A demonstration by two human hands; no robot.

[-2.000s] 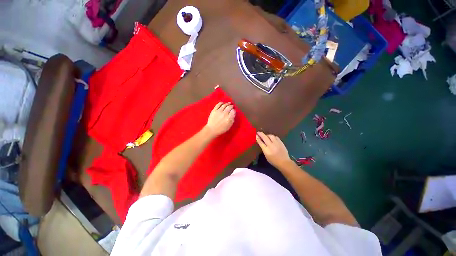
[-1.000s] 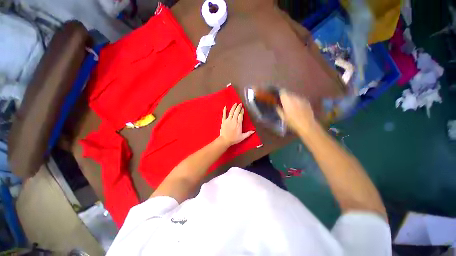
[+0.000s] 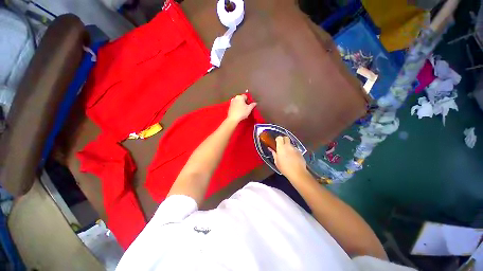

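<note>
The red garment panel (image 3: pixel 204 145) lies flat on the brown table nearest me. My left hand (image 3: pixel 241 107) is at its far right corner, fingers closed on the cloth edge there. My right hand (image 3: pixel 286 154) grips the brown-orange handle of the steam iron (image 3: pixel 269 151). The iron sits over the panel's right edge, near its lower right corner, and covers part of that edge. A small white bit of tape (image 3: pixel 247 91) shows at the corner beyond my left hand.
Stacked red panels (image 3: pixel 145 71) lie at the left with a yellow strip (image 3: pixel 150 131) below. A narrower red pile (image 3: pixel 119 182) is nearer. The tape roll (image 3: pixel 230 11) stands at the far edge. The rag-wrapped hose (image 3: pixel 389 108) hangs right. A padded board (image 3: pixel 39 100) is left.
My right hand left the panel edge, took the iron and brought it onto the panel's right edge. My left hand moved to the panel's far corner. The hose swung down with the iron.
</note>
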